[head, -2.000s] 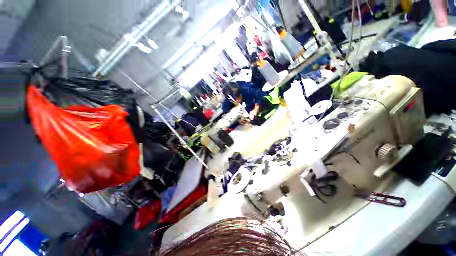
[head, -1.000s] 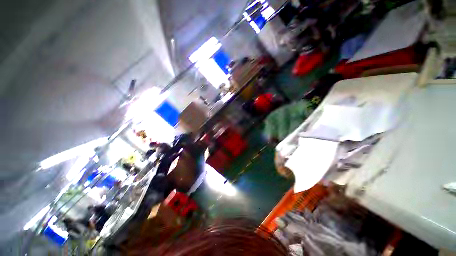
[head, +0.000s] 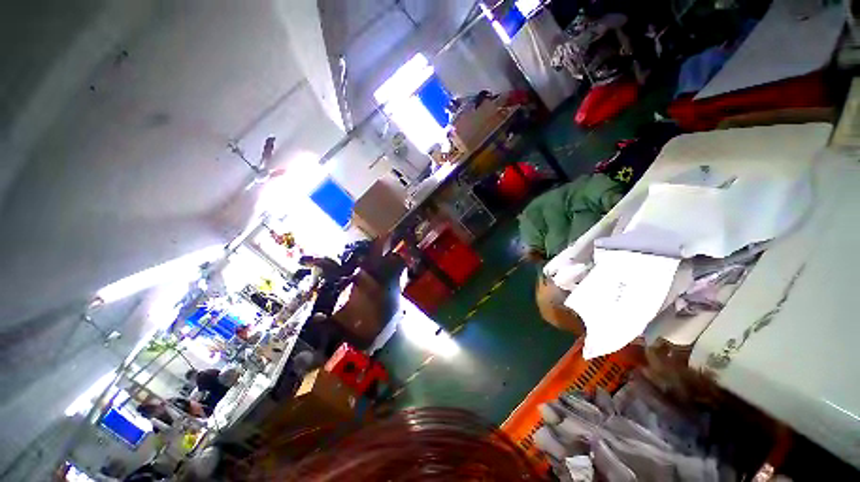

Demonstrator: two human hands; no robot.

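Observation:
Neither of my hands is in the picture. White cut fabric pieces (head: 627,297) lie in a loose, overlapping pile on the left end of the white sewing table (head: 792,301), and one piece hangs over its edge. Smaller greyish pieces show under them. Below the table end stands an orange perforated crate (head: 542,400) with grey-white pieces (head: 622,438) heaped in it. Reddish-brown hair strands blur across the bottom edge of the view.
Green cloth (head: 570,215) is bundled beyond the table end. The green floor (head: 495,353) has a yellow line. Red crates (head: 443,259) and a cardboard box (head: 325,391) stand farther off. A red-edged table (head: 754,104) is at the upper right.
The view has swung left from the sewing machine and red bag to the fabric pile and aisle. Since one second ago the picture has steadied, with the fabric pile slightly farther right.

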